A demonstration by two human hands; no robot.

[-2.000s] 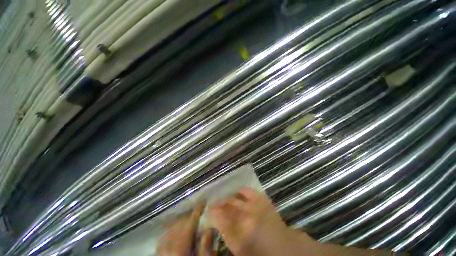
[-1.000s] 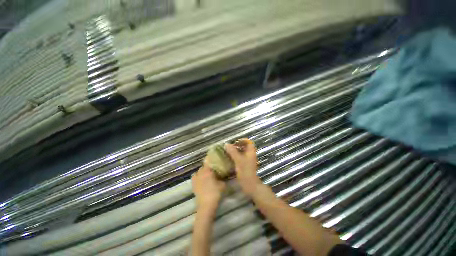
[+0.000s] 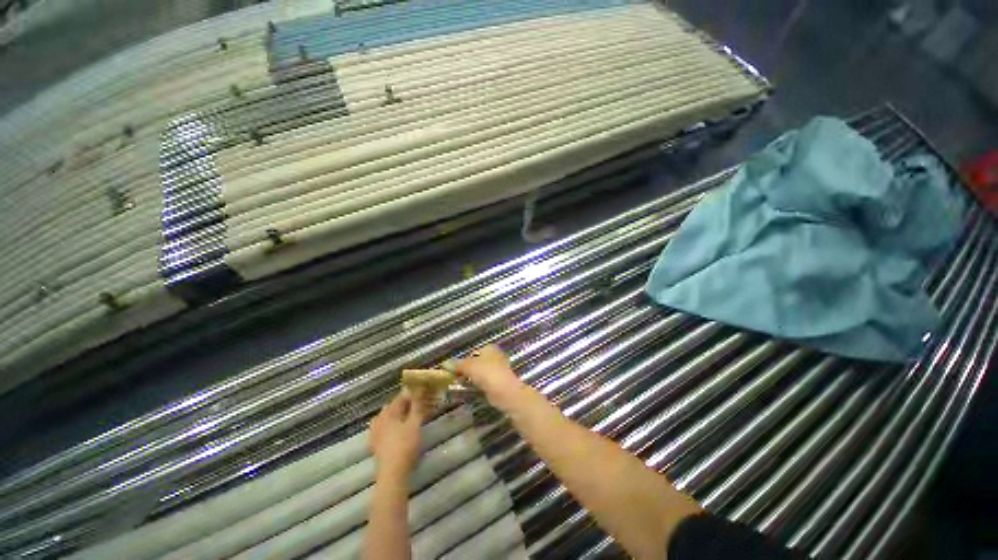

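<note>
White cloth lies in long ridges over the metal tubes at the bottom. My left hand is just past the cloth's upper edge, holding a small cream pad at its fingertips. My right hand is at the pad's right end, fingers closed around something small; a little metal shows between the hands, too small to tell whether it is a clip. Both hands are over the bare tubes.
A blue-green cloth lies crumpled on the tubes at the right. A neighbouring rack stands beyond a dark gap, covered in cream cloth with clips, a bare shiny gap and a light-blue strip. A red item shows at the right edge.
The view has widened, showing more of both racks and all of the blue-green cloth. The pad, earlier upright between my hands, now shows edge-on and flat. My right hand has turned.
</note>
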